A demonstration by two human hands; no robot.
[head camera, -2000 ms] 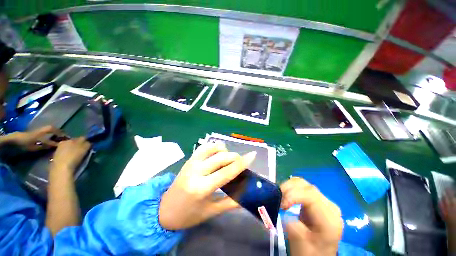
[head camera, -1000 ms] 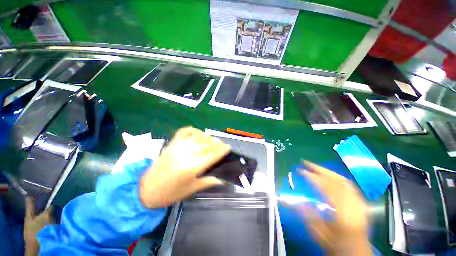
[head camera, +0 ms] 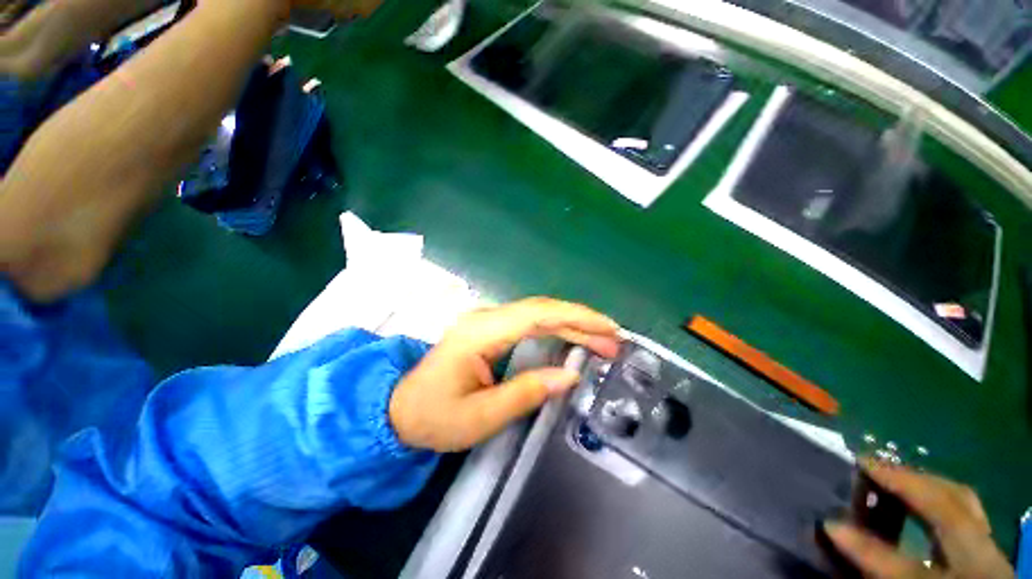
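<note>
A dark cover (head camera: 588,532) lies in front of me with its camera corner facing up. A dark glossy film piece (head camera: 736,452) extends across that corner, with round lens shapes showing at its left end. My left hand (head camera: 498,379) holds this end with its index fingertips at the corner, its thumb beside the lens area. My right hand (head camera: 934,526) grips the black right end between thumb and fingers and is partly cut off by the frame edge. Whether the film touches the cover is unclear.
An orange stick (head camera: 764,364) and small clear bits (head camera: 894,450) lie beyond the work. A white crumpled sheet (head camera: 390,294) is at left. Two film-covered dark covers (head camera: 611,85) (head camera: 866,209) lie behind. Another person's forearm (head camera: 125,136) crosses the upper left, near dark-blue pieces (head camera: 266,147).
The view has turned left and down, closer to the work. My right hand, empty and blurred one second ago, now grips the film piece, which is stretched over the camera corner.
</note>
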